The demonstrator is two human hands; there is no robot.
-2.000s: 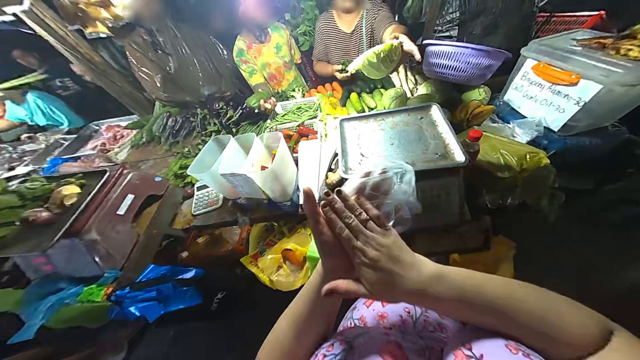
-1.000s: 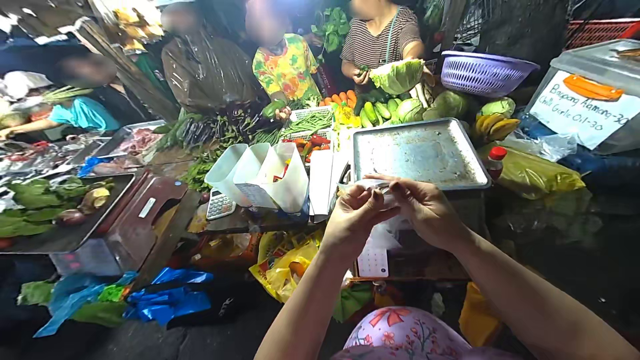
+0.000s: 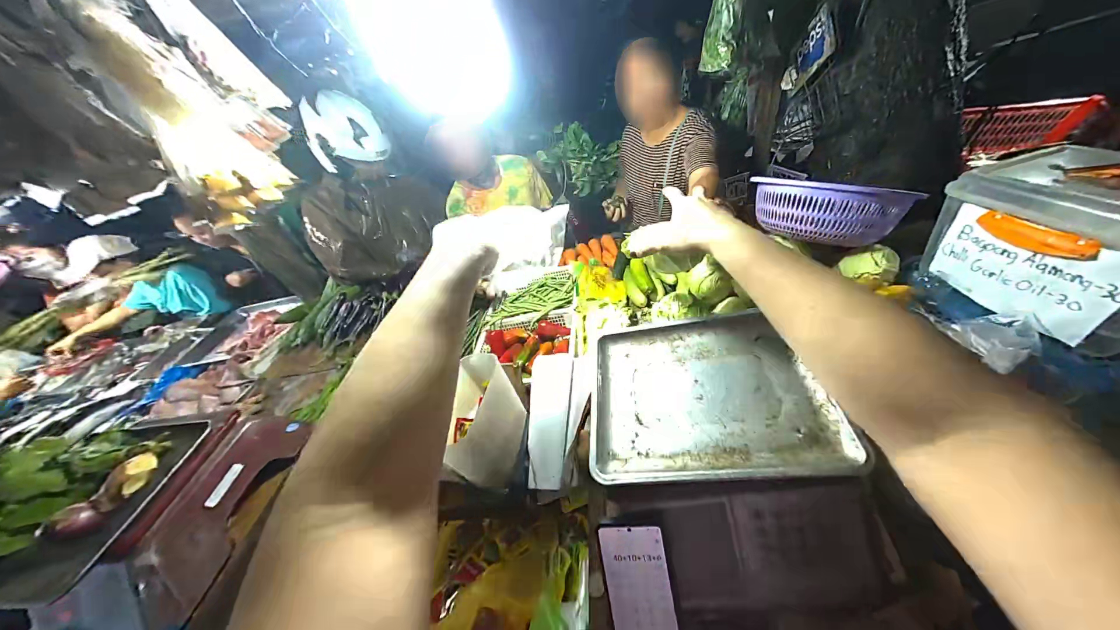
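Observation:
Both my arms stretch forward over the vegetables. My left hand [image 3: 468, 241] is washed out by glare, with a whitish plastic bag [image 3: 529, 241] at its fingers; the grip itself is hard to make out. My right hand [image 3: 687, 226] is held out with spread fingers, close to the hand of a person in a striped shirt [image 3: 669, 162]; nothing shows in it. Below lie carrots [image 3: 597, 251], green beans [image 3: 535, 297] and red peppers [image 3: 551, 331]. A metal scale tray [image 3: 722, 398] sits between my forearms, with a phone [image 3: 637, 577] below it.
White plastic containers [image 3: 490, 429] stand left of the tray. A purple basket [image 3: 831, 210] and a lidded plastic box [image 3: 1024, 254] with a handwritten sign are at the right. Leafy greens lie in a dark tray [image 3: 188, 437] at left. A bright lamp [image 3: 437, 44] hangs above.
My hands have moved apart and reached forward past the scale tray; a second ago they were together at its front edge with thin plastic between them. The view has tipped up.

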